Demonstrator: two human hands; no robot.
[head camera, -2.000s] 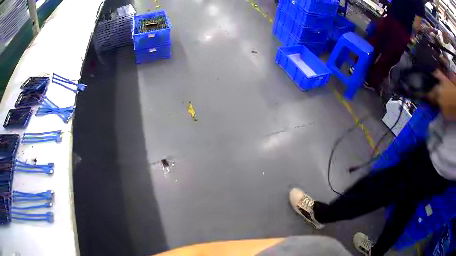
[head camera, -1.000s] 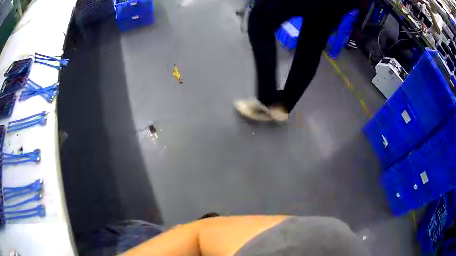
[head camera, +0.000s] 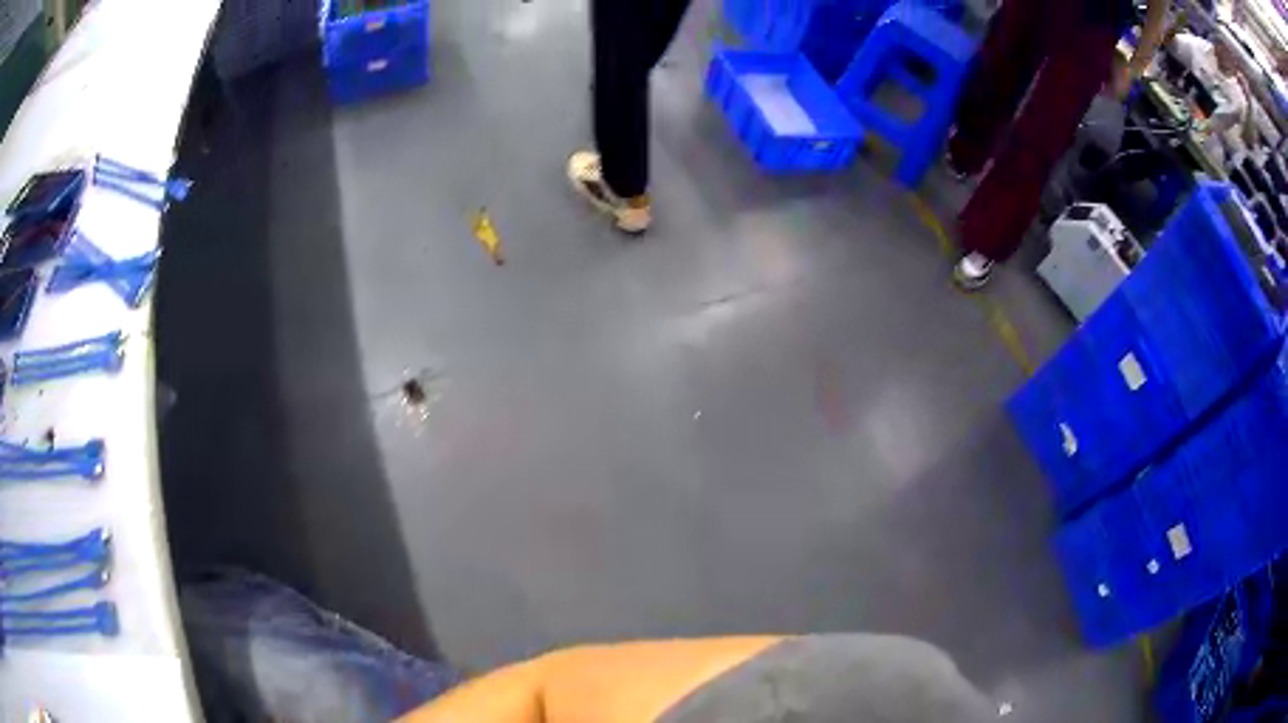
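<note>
Neither of my hands is in the picture; only a bare forearm and a grey sleeve show at the bottom edge, cut off there. On the white bench at the left, short blue charging cables (head camera: 68, 359) lie in rows with their plug ends toward the bench edge. Dark power bank housings (head camera: 40, 226) lie beside them at the far left, partly cut off by the edge. Two bundles of cables near the top cross each other.
Grey floor with a yellow scrap (head camera: 487, 236) and dark debris (head camera: 413, 389). Blue crates (head camera: 376, 50) stand at the top left, an open blue crate (head camera: 785, 112) and blue stool (head camera: 913, 88) farther right. Large blue crates (head camera: 1172, 410) stand at right. Two people's legs (head camera: 622, 106) show.
The view has swung toward the right and down, pushing the bench left. The walking person in black trousers has crossed from right to left and away. My forearm appears at the bottom.
</note>
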